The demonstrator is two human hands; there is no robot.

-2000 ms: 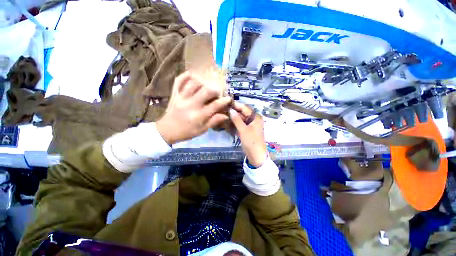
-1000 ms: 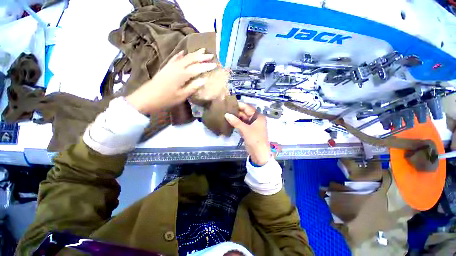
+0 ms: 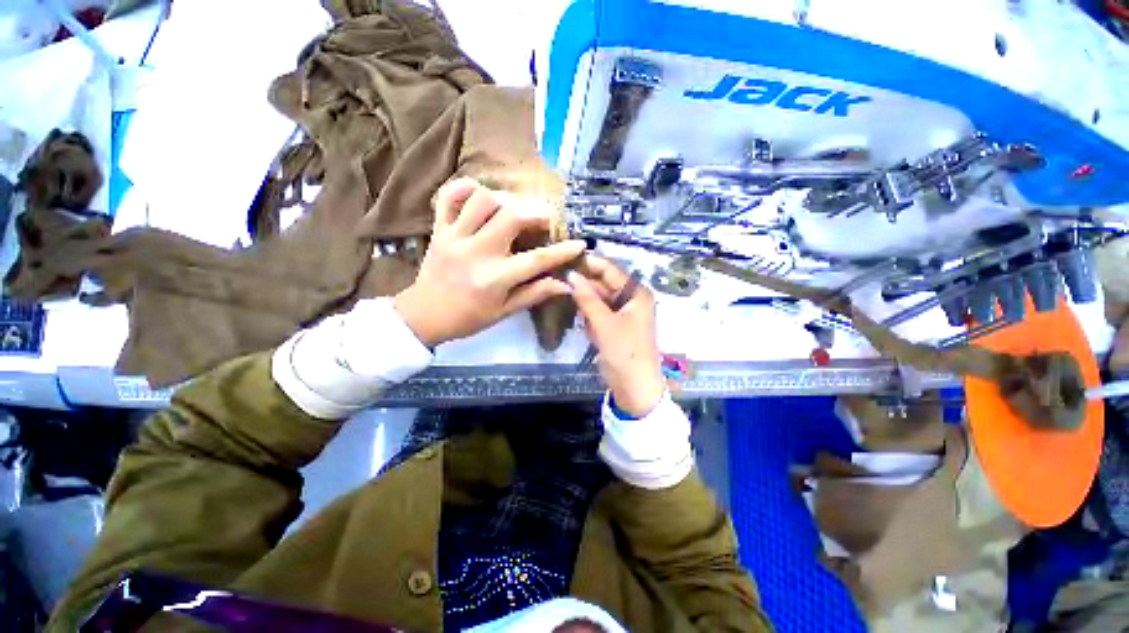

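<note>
My left hand grips the edge of a brown knit garment piece just left of the needle area. My right hand is beside it, fingertips on the fabric edge, with slim dark tweezers held in the fingers. A flap of brown fabric hangs below the fingertips. More brown knit lies heaped behind and left of my left hand. A narrow brown binding strip runs from the orange disc toward the needle area of the white and blue JACK machine.
Silver rods and clamps line the machine front. A measuring tape runs along the front table edge. Below right, a blue ribbed bin is beside brown cut pieces. A small dark bundle lies at the far left.
My left hand has come down and right from flat on the fabric to gripping its edge beside my right hand. The flap below the fingers now looks narrower.
</note>
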